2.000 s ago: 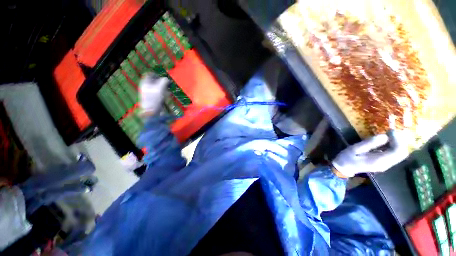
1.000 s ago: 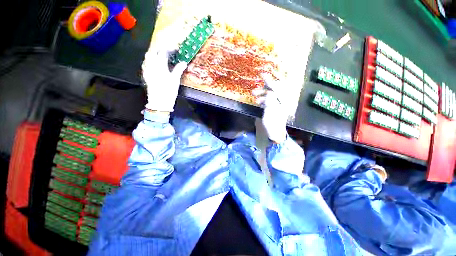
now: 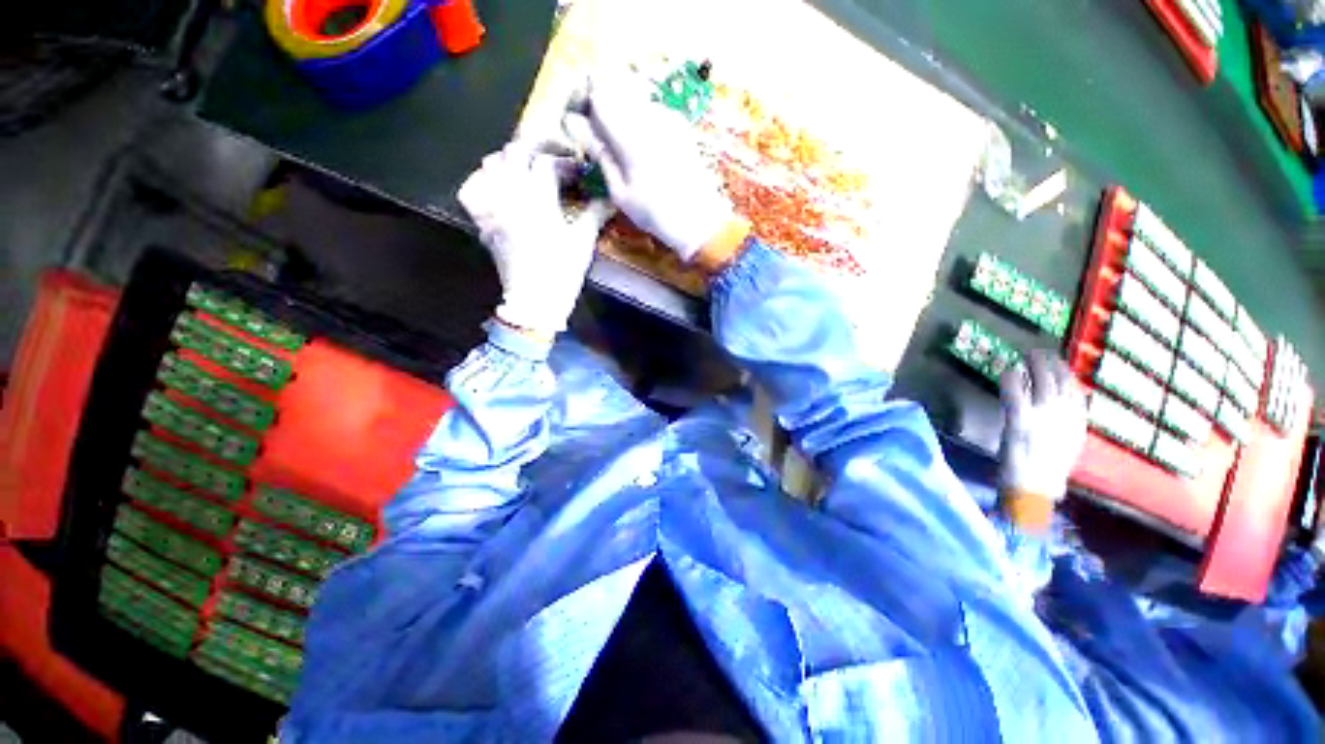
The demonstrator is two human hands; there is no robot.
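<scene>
A green circuit board is over the upper left of the film-covered tan pad, mostly hidden behind my gloved hands. My left hand, in a white glove, grips the board's near end at the pad's left edge. My right hand, in a white glove, is over the middle of the board, its fingers pointing up and left against my left fingers. Whether it holds a tool cannot be seen. Reddish-brown crumbs lie spread on the pad right of my hands.
A tape dispenser stands at upper left. A black tray with red liner holds rows of green boards at lower left. Another person's gloved hand is by two loose boards at right, beside a red tray of boards.
My right hand has moved left and up from the crumbs onto the board at my left hand. Another person's gloved hand has come in by the loose boards.
</scene>
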